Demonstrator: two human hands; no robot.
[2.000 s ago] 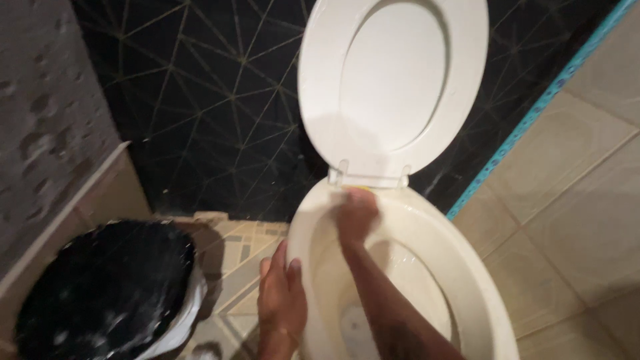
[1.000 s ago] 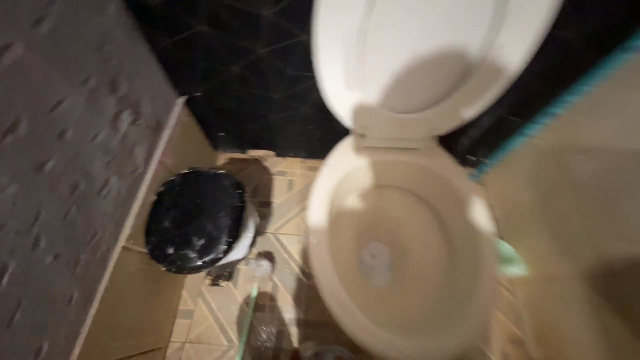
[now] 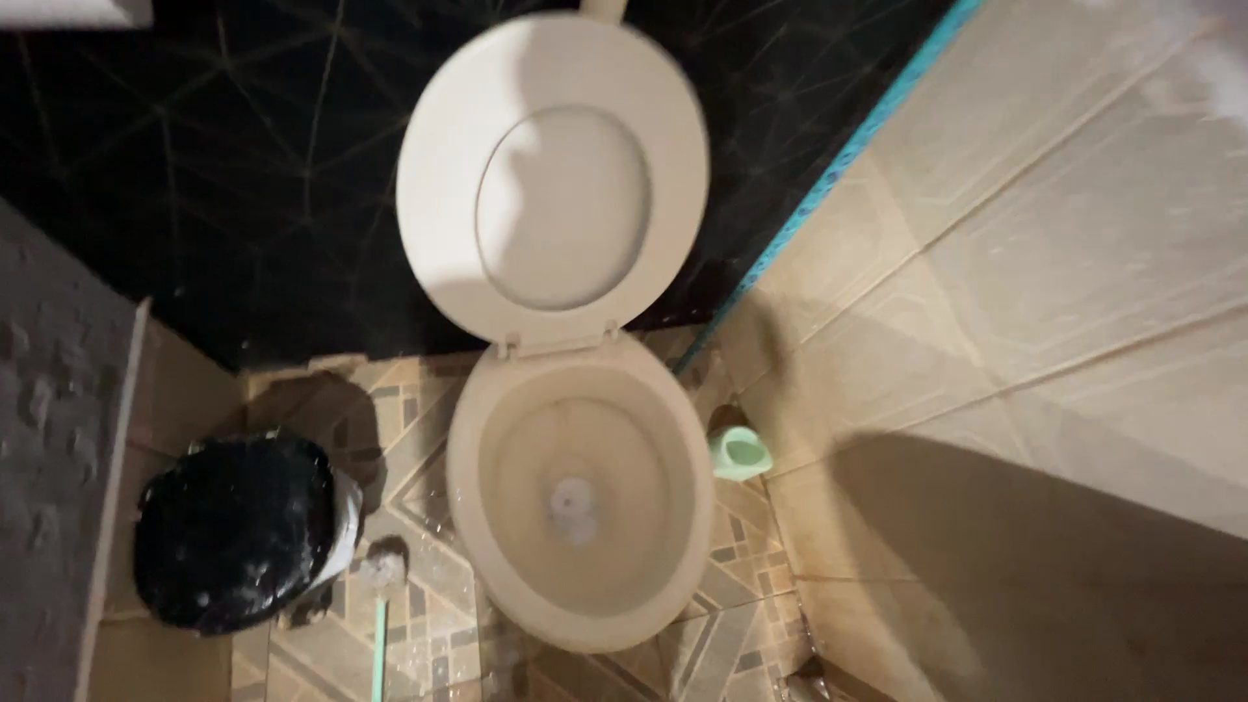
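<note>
Neither of my hands is in the head view. A pale toilet bowl (image 3: 471,487) stands in the middle of the view, with water at its bottom. Its seat and lid (image 3: 565,205) are raised and lean back toward the dark wall. On the floor left of the bowl lies a toilet brush with white bristles and a thin green handle (image 3: 379,648). To the right of the bowl, close to the tiled wall, is a small light green plastic holder (image 3: 741,454) with a round opening.
A bin with a black lid (image 3: 239,531) and a white liner stands left of the toilet. Black patterned wall (image 3: 292,185) rises behind, edged by a turquoise strip (image 3: 843,161). Beige tiles (image 3: 1072,292) cover the right wall, and a textured grey surface (image 3: 44,468) is at the left.
Both hands, at the toilet two seconds ago with one over the back of the bowl, have left the view. The view has moved, and the brush and green holder now show plainly.
</note>
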